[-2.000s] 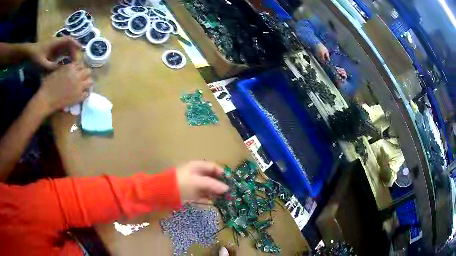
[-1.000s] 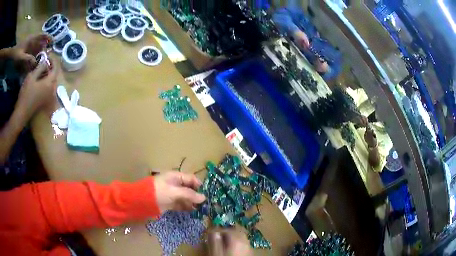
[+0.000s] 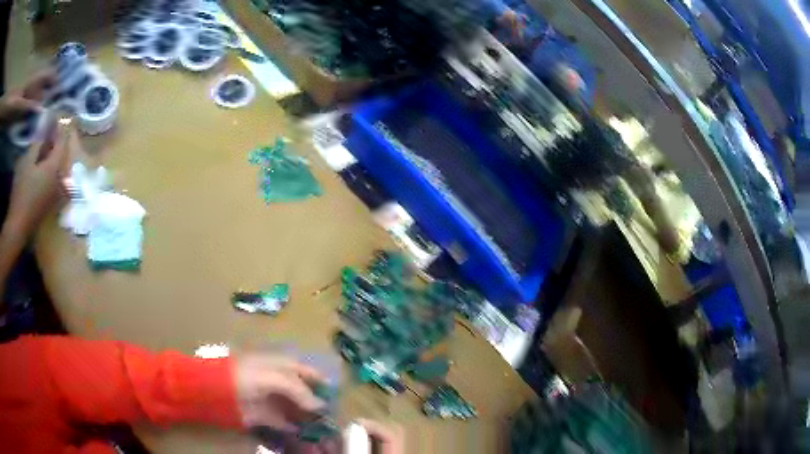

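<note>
A loose heap of green circuit boards (image 3: pixel 391 319) lies on the bench in front of me. A single board (image 3: pixel 262 300) lies apart to its left. My left hand (image 3: pixel 280 390), in an orange sleeve, is blurred over the silvery pile of small parts and mostly hides it. My right hand (image 3: pixel 380 436) is cut off by the bottom edge, with a white piece at a fingertip. A small green board (image 3: pixel 318 430) shows between my hands. Blur hides whether either hand grips it.
A small group of lighter green boards (image 3: pixel 289 175) lies further up. A blue bin (image 3: pixel 524 288) stands at the right, beyond printed sheets. A white glove (image 3: pixel 115 232) lies at the left. Another person's hands (image 3: pixel 40 164) handle round discs (image 3: pixel 96 102). A board carton stands at the back.
My left hand has moved from the heap's edge down and left over the small parts. A single board now lies left of the heap. The whole view has shifted.
</note>
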